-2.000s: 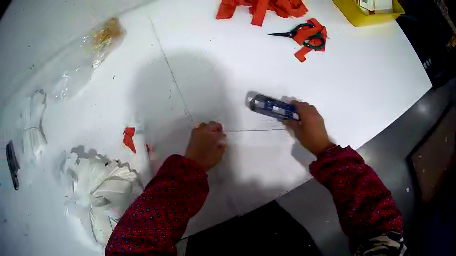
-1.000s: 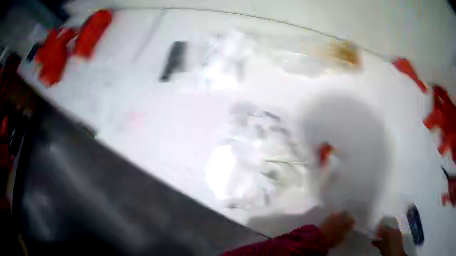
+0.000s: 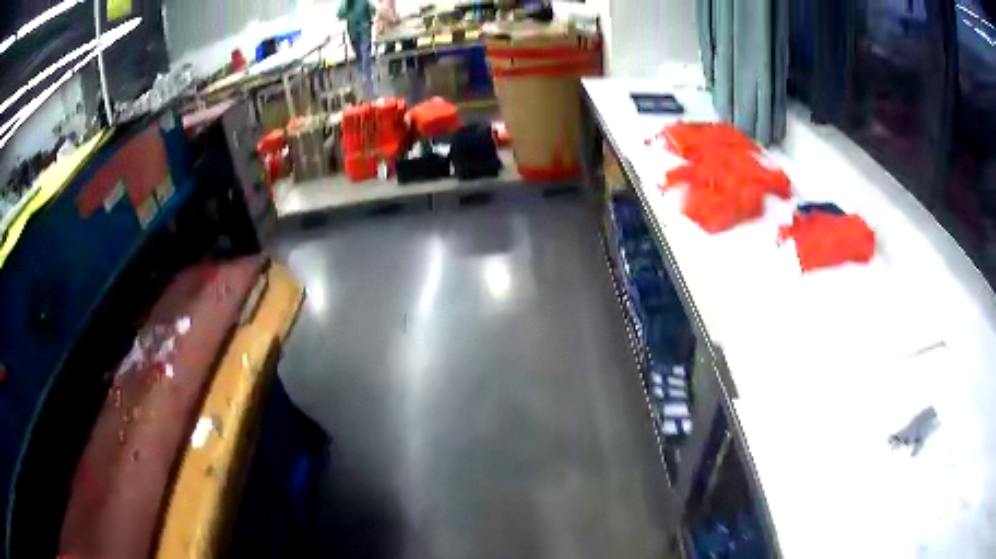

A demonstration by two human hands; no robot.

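Note:
Neither of my hands is in the picture. Nearest in front of me is the long white table [image 3: 754, 382] on the right. A heap of red cut pieces [image 3: 721, 180] lies on its far part, with a smaller red bundle [image 3: 832, 240] nearer, beside a small dark item. A small grey object [image 3: 915, 429], too blurred to name, lies on the table at the right. A flat black item [image 3: 656, 103] lies near the table's far end.
A blue press with a reddish-brown board [image 3: 164, 393] stands at left. A grey aisle floor [image 3: 470, 328] runs between. A large brown basket with red bands [image 3: 543, 109] and a pallet of red and black stacks [image 3: 374, 137] stand ahead. A person [image 3: 360, 33] stands far back.
The view has swung from the table top out to the aisle and press. My hands, the blue die and the white pieces have left the picture.

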